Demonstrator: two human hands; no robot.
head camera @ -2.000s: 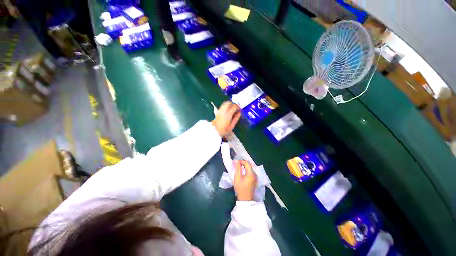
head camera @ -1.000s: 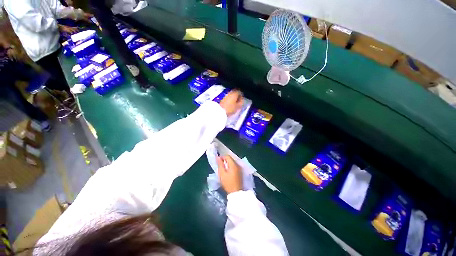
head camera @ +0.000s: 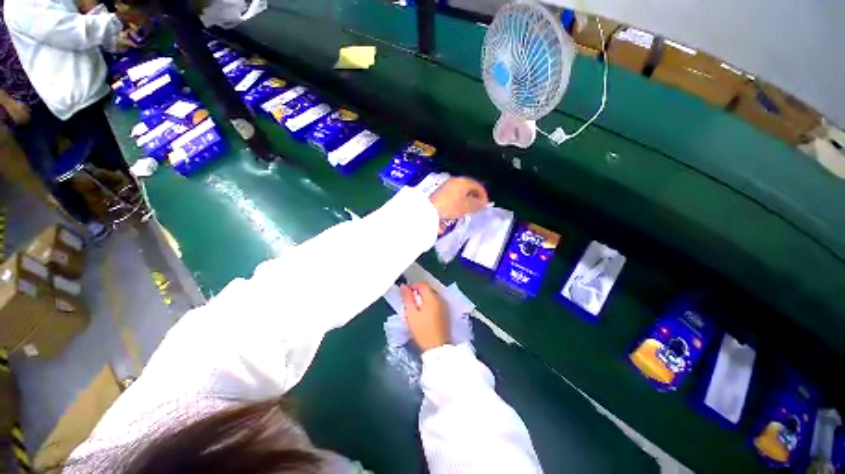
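Note:
My left hand (head camera: 459, 201) is over the row of blue boxes, holding a thin whitish plastic bag (head camera: 452, 243) that hangs from the fingers at the left side of an open box. Its fingertips are partly hidden. That open box shows a white inside (head camera: 488, 239), and a closed-looking blue lid with an orange patch (head camera: 529, 259) lies to its right. My right hand (head camera: 426, 315) is shut on a loose bunch of whitish bags (head camera: 458, 305) above the green bench, beside the worn cream tape (head camera: 491, 324).
More blue boxes (head camera: 594, 280) lie along the dark belt on both sides. Stacked blue boxes (head camera: 196, 148) are at the bench's far left end. A dark post (head camera: 218, 79) stands between them. A clip-on fan (head camera: 526, 65) and yellow note (head camera: 356, 57) are behind. A person in white (head camera: 57, 56) stands far left.
The boxes on the belt have moved to the right. My left hand has moved slightly right, and a bag now hangs beneath it. My right hand has stayed near the tape with its bunch.

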